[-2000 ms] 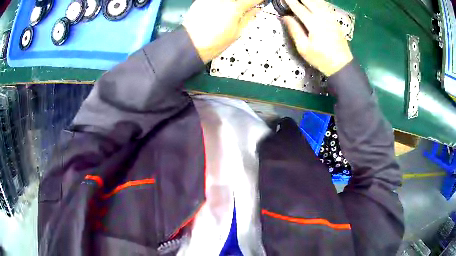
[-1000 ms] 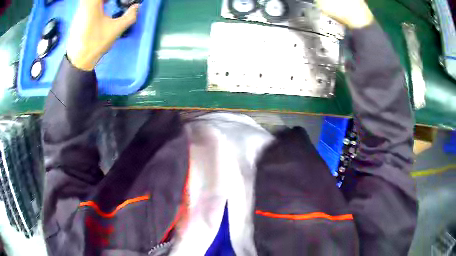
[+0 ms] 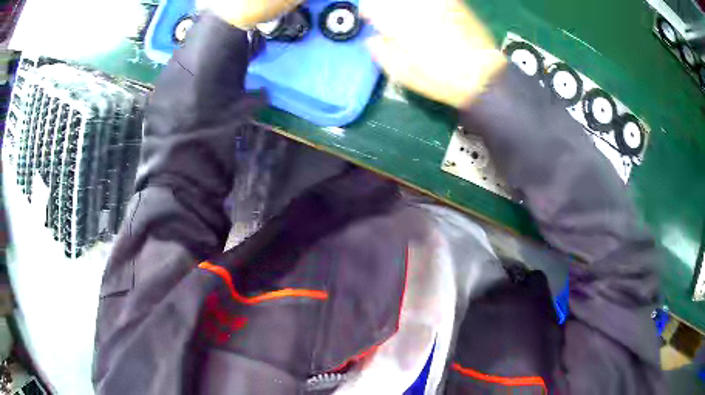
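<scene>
The blue tray (image 3: 325, 85) lies at the upper middle with a few black discs with white centres in it, one disc (image 3: 340, 21) near my right hand. My left hand (image 3: 251, 9) is over the tray at the top edge, partly cut off; its fingers do not show clearly. My right hand (image 3: 433, 50) is blurred and reaches across the tray's right side; whether it holds anything cannot be seen. A metal plate with a row of several black discs (image 3: 581, 100) lies right of my right hand. A bare perforated plate (image 3: 473, 160) shows partly under my right sleeve.
Stacked clear blister trays (image 3: 66, 146) stand at the left. More black discs (image 3: 671, 35) lie at the far upper right. A blue crate (image 3: 563, 301) shows partly below the bench edge, beside my right sleeve. A metal strip (image 3: 699, 281) is at the right rim.
The view has turned left, so the tray appears nearer the middle. My right hand has moved from the plates to the tray. The plate now shows a row of several discs.
</scene>
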